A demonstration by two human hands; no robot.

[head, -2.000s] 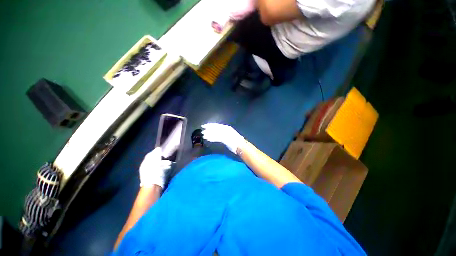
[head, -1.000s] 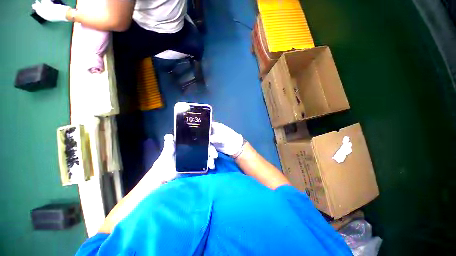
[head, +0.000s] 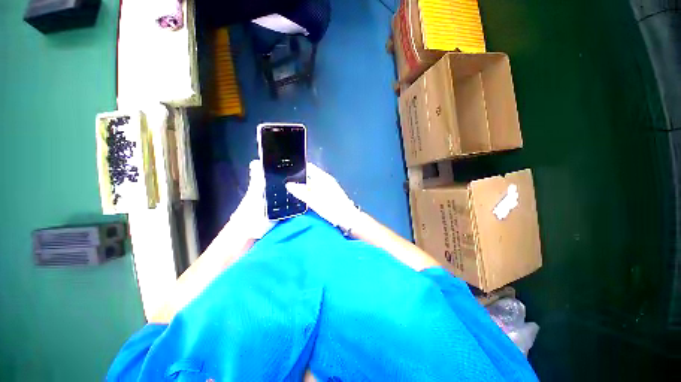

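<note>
A smartphone (head: pixel 284 160) with a pale edge is upright in front of my body, its dark screen facing me with a keypad of small marks on its lower half. My left hand (head: pixel 256 195), in a white glove, holds the phone from its left side and behind; its fingers are mostly hidden. My right hand (head: pixel 325 195), also gloved in white, is at the phone's lower right edge with the thumb over the screen. Whether its other fingers grip the phone is hidden.
At left, a parts tray (head: pixel 104 160) of small black fittings sits on the pale ledge. Black housings (head: pixel 78 245) lie on the green belt (head: pixel 67 306). At right stand an open carton (head: pixel 437 112), a closed carton (head: pixel 448 224) and a yellow ribbed sheet (head: pixel 452 26). A seated person's legs (head: pixel 254 11) are ahead.
The phone screen has changed from a clock display to a keypad. My right thumb has moved onto the screen. The view has shifted, and the seated person's upper body is out of frame.
</note>
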